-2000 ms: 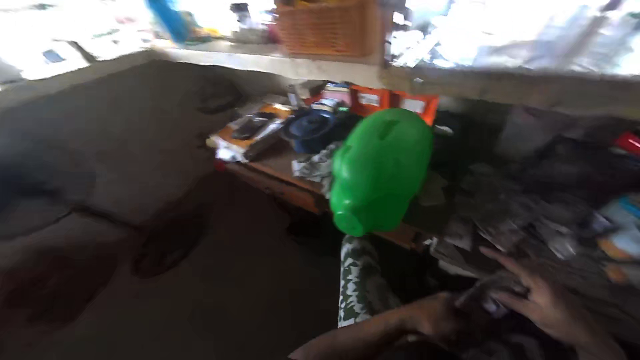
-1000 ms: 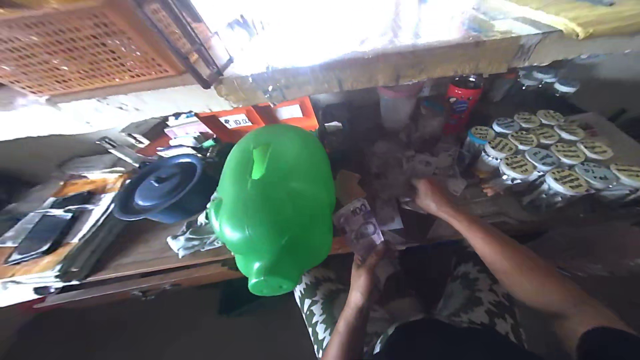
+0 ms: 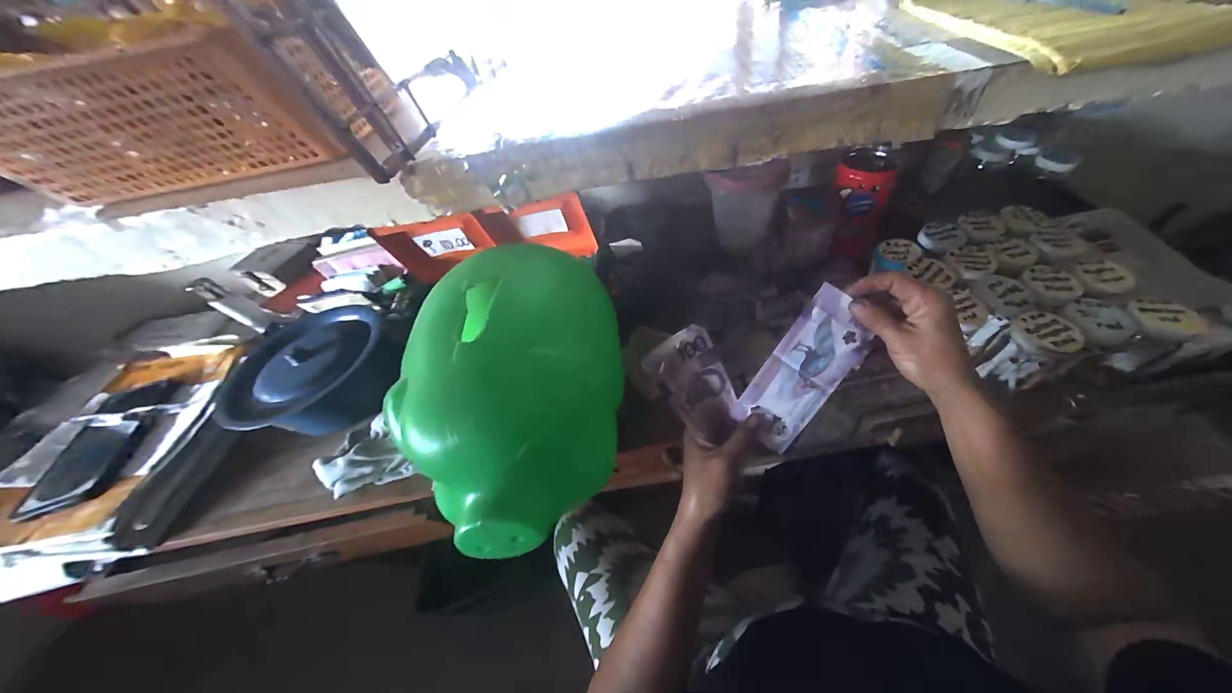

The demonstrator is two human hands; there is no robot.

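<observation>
My left hand [image 3: 717, 460] grips a purple 100 banknote [image 3: 695, 380] by its lower end. A second purple banknote [image 3: 807, 366] stretches between both hands; its lower end meets my left fingers, and its upper right corner is pinched in my right hand [image 3: 910, 322]. Left of the hands, a large green plastic piggy bank [image 3: 520, 375] with a slot on top rests at the table's edge, its snout toward me. More notes or papers [image 3: 741, 303] lie loosely on the dark tabletop beyond my hands, too dim to tell apart.
A dark blue lidded pot [image 3: 308, 375], a crumpled cloth [image 3: 361, 462] and a phone [image 3: 82, 462] lie left. Orange bins [image 3: 438, 245] stand behind the bank. Several lidded jars [image 3: 1049, 279] and a red-labelled bottle [image 3: 863, 202] stand right. An orange basket [image 3: 183, 115] sits on the ledge above.
My right hand, one second ago over the papers on the table, now holds a banknote's corner. The second note now spans both hands. The view has swung since the oldest frame.
</observation>
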